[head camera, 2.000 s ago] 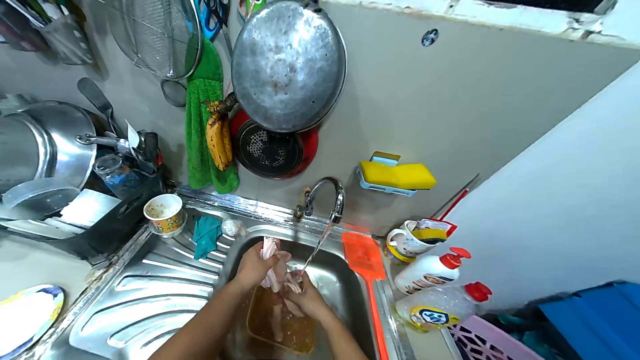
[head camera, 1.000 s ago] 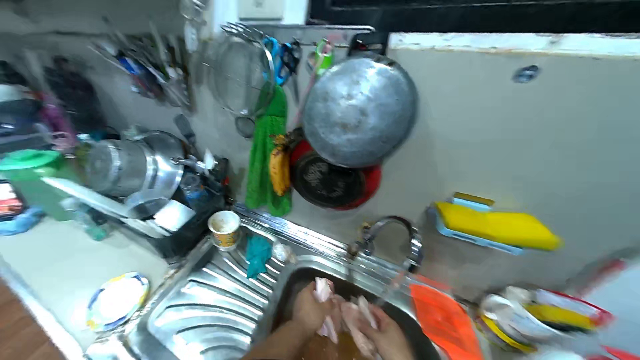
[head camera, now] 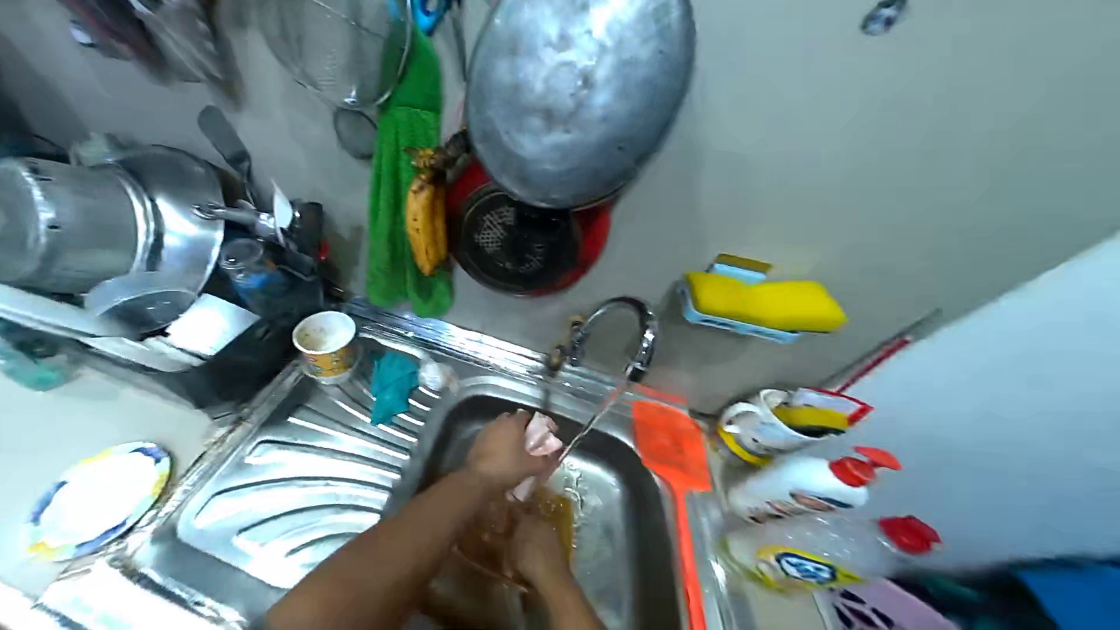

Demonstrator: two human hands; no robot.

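My left hand [head camera: 506, 451] grips a pale pink piece of raw meat [head camera: 542, 435] over the steel sink basin [head camera: 626, 525], just left of the stream from the curved chrome faucet [head camera: 645, 337]. Lower down, my right hand [head camera: 535, 542] is in or over a container of brownish water [head camera: 560, 512] in the basin; its fingers are blurred and partly hidden, so its hold cannot be told. A further pale strip [head camera: 522, 490] hangs between the two hands.
An orange plastic fly swatter [head camera: 672, 446] lies along the basin's right edge, beside a pump bottle [head camera: 801, 486] and a clear bottle [head camera: 822, 547]. A paper cup [head camera: 325, 346] and teal cloth [head camera: 393, 385] are on the drainboard [head camera: 289, 499]. Yellow sponge [head camera: 766, 300] sits in a wall holder.
Both hands held pale meat close together before; now my right hand is lower, down at the brownish water, while my left stays up near the stream. The view has swung.
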